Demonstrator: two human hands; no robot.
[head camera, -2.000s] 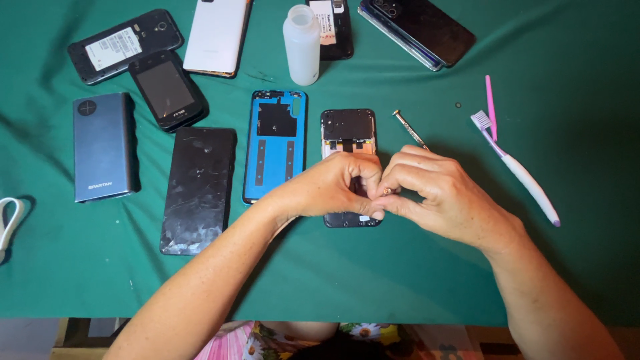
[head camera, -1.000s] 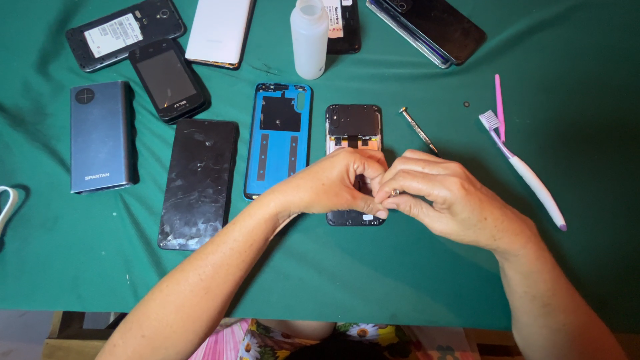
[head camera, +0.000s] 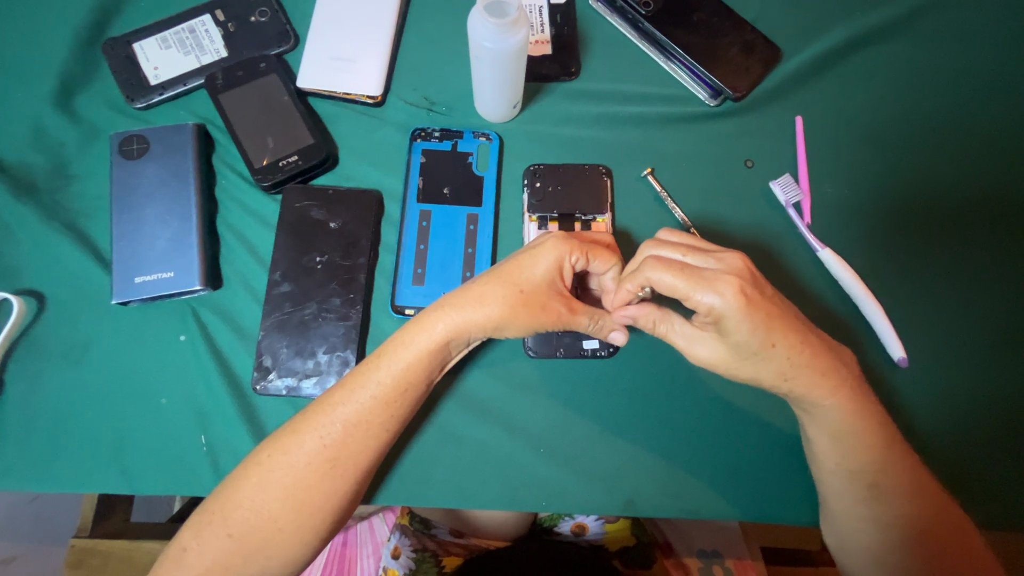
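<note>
An opened smartphone with its inner side up (head camera: 569, 190) lies upright in the view on the green cloth, its middle covered by my hands. My left hand (head camera: 552, 288) is over the phone, thumb and fingers bent toward my right fingertips. The fingertips of my right hand (head camera: 704, 304) are pinched together at the phone's right edge, meeting the left ones. A small metallic thing (head camera: 645, 294) shows between my right fingers; what it is cannot be told. A precision screwdriver (head camera: 670, 200) lies just beyond my right hand. Left of the phone lies a blue phone back cover (head camera: 446, 216).
A black phone (head camera: 320, 288), a blue power bank (head camera: 160, 212) and several other phones lie left and behind. A translucent plastic bottle (head camera: 498, 68) stands at the back. On the right lie a toothbrush (head camera: 852, 288), a pink stick (head camera: 803, 172) and a small ring-like part (head camera: 749, 163).
</note>
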